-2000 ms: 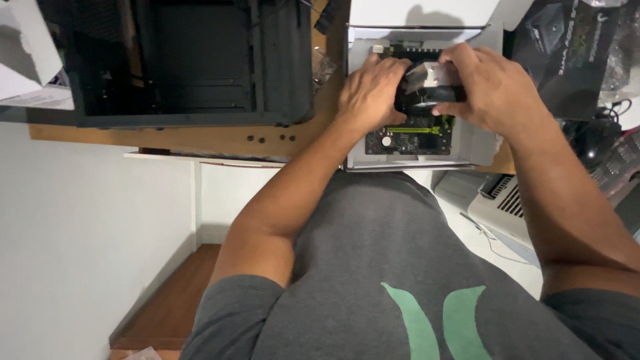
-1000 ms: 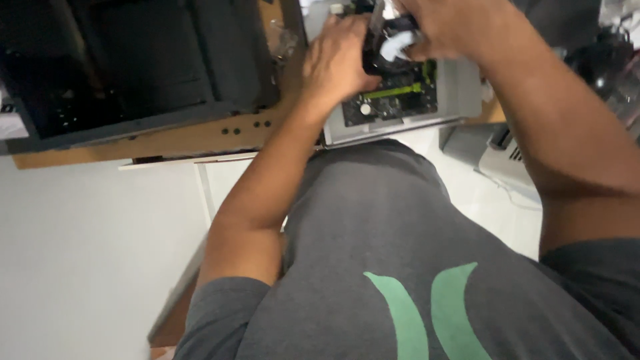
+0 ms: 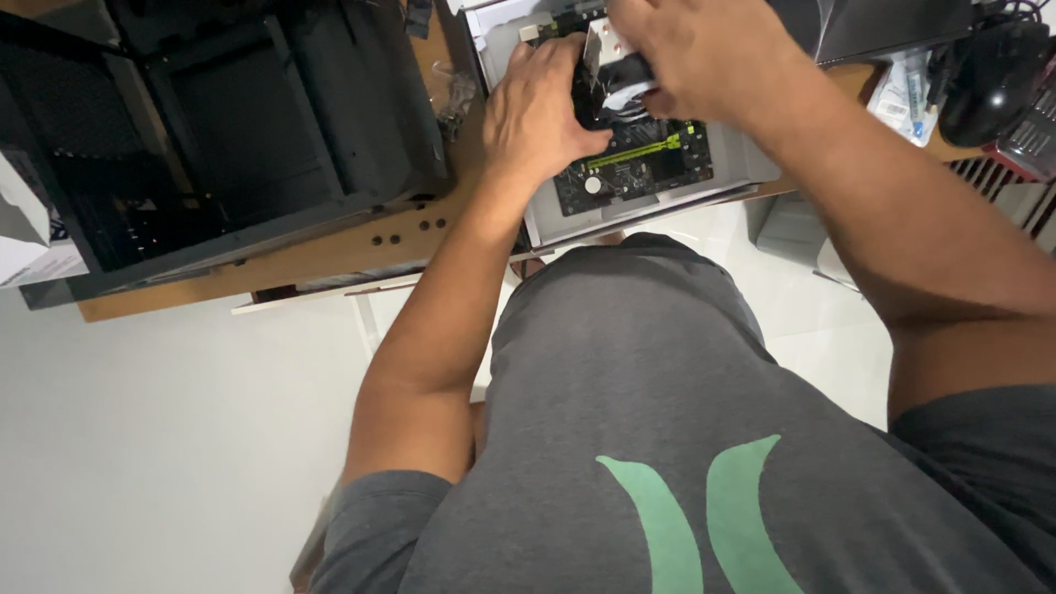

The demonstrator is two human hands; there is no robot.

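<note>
A black computer motherboard with a yellow-green slot lies in an opened white box. Over its upper part is a CPU cooler with a pale metal top and a dark, shiny side, tilted. My right hand grips the cooler from the right, its fingertips partly cut off by the top edge of the view. On the cooler's left side my left hand is spread, thumb over the board; whether its hidden fingertips hold the cooler or the board, I cannot tell.
An open black computer case stands on the wooden table at left, with small dark screws near its edge. Clear plastic bags lie beside the box. At right are a black mouse and a plastic packet.
The cooler was more level between both hands two seconds ago and is now tilted, with my right hand higher on it. The view has shifted and turned.
</note>
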